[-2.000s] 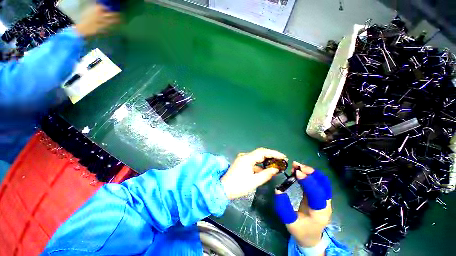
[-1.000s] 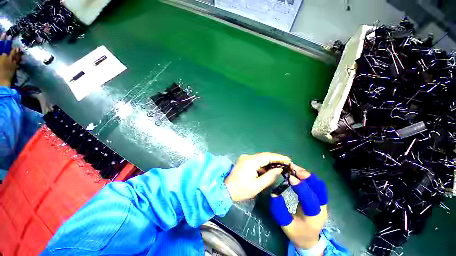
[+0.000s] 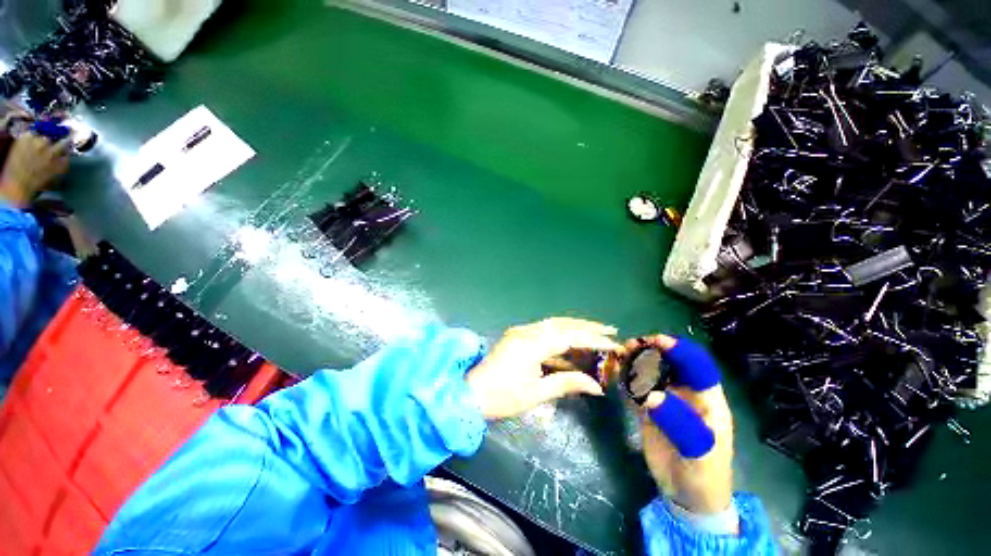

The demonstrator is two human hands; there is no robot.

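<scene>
My left hand [image 3: 527,367], bare, has its thumb and fingers around a small dark and gold piece, partly hidden. My right hand [image 3: 690,432], with blue finger wraps, grips a round dark-rimmed disc [image 3: 644,373], which looks like a magnifier, close beside that piece. Whether the two parts are joined I cannot tell. Both hands are low, right of centre, over the green bench. No clip can be made out between them. A white disc with a yellow-gold part [image 3: 643,206] lies by the off-white bin's edge.
The tangled clip heap [image 3: 869,272] fills the right side, over an off-white bin [image 3: 723,179]. A small clip group [image 3: 361,225] lies mid-bench. At left are a white card [image 3: 223,161], a red tray [image 3: 109,413] with clips, another clip heap [image 3: 82,63] and a person's hand [image 3: 33,163].
My right hand has turned and now shows the round disc; the black piece seen between my hands is no longer visible. The white and gold disc by the bin now shows clearly. The other person's hand moved left.
</scene>
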